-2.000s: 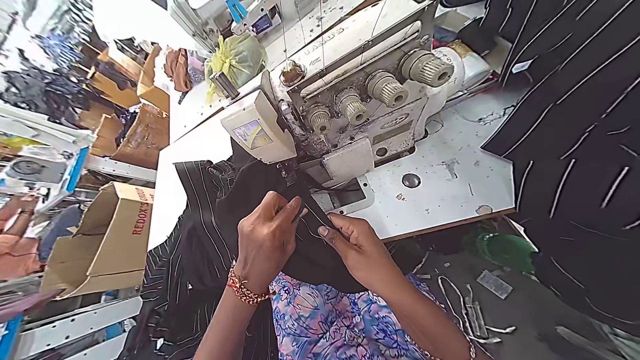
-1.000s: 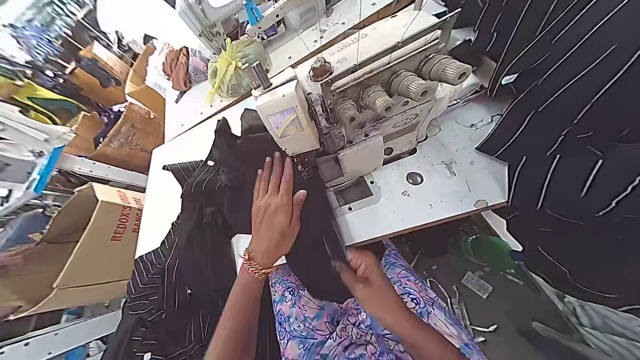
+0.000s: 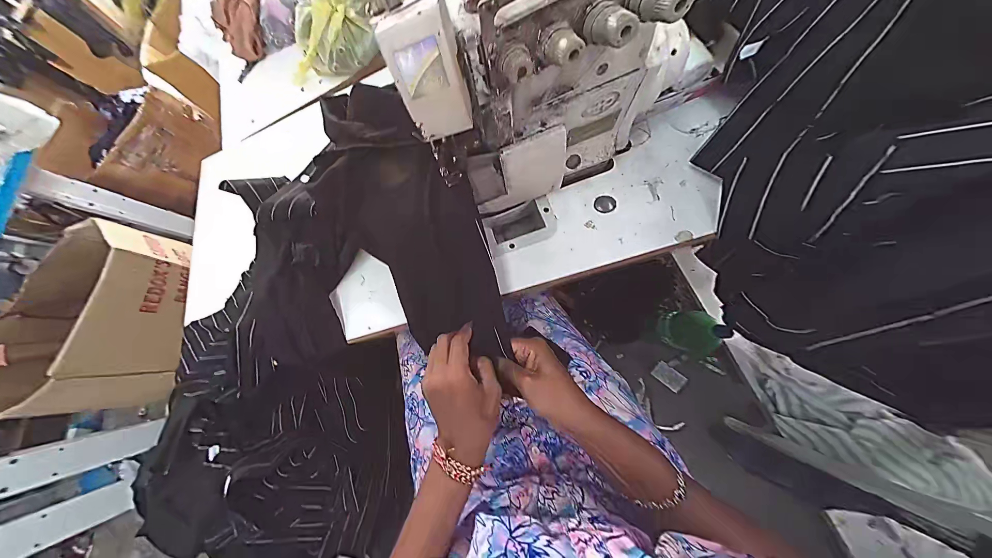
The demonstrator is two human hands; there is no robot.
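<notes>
Black fabric (image 3: 434,225) runs from beneath the presser foot area of an overlock sewing machine (image 3: 542,101) down over the table's front edge to my lap. Its near end is pinched by my left hand (image 3: 463,384), which wears a beaded bracelet. Close on the right, my right hand (image 3: 542,376) grips the same end by its edge. The two hands are nearly touching, and the fingertips are partly hidden in the cloth. Pinstriped black fabric (image 3: 287,434) joins or lies against the plain part and hangs off the table at the left.
A cardboard box (image 3: 116,310) stands at the left. More pinstriped cloth (image 3: 868,194) is heaped at the right. A yellow-green bag (image 3: 333,35) lies behind the machine on the white table (image 3: 651,201). Below, a green bottle (image 3: 690,333) is on the floor.
My left hand has left the cloth beside the needle area and come down to the fabric's near end, beside my right hand. The view has moved closer.
</notes>
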